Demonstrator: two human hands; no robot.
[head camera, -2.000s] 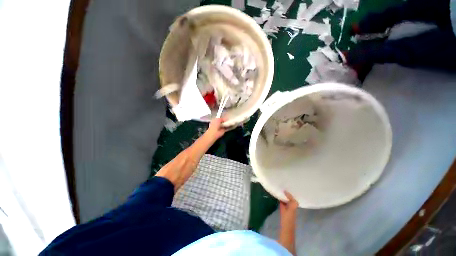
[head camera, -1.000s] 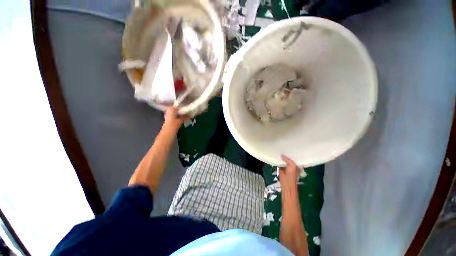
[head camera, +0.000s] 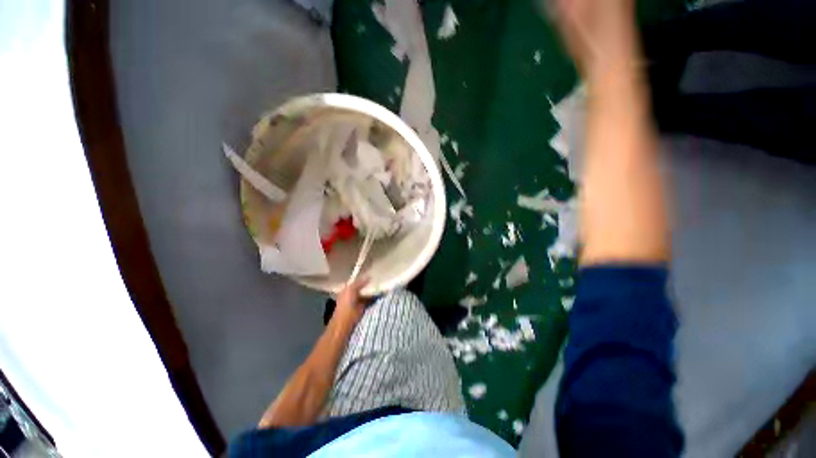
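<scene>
A round cream tub (head camera: 429, 234) stands left of centre with white scraps and something red inside. A white cloth piece (head camera: 302, 234) leans over its near left rim. My left hand (head camera: 352, 293) grips the tub's near rim. My right hand (head camera: 598, 22) is stretched forward at the top edge, blurred and partly cut off, so its fingers and any hold cannot be made out. White scraps (head camera: 490, 338) lie loose on the green floor.
Grey-white cloth skirts (head camera: 215, 179) hang on both sides, with brown table edges (head camera: 116, 206) beyond. A person's dark-clothed legs (head camera: 743, 98) are at the upper right. A long white strip (head camera: 418, 85) lies on the floor beyond the tub.
The wider white tub has left the view, and my right hand has moved from its rim to the top edge. The cream tub sits lower and nearer in view, still held by my left hand.
</scene>
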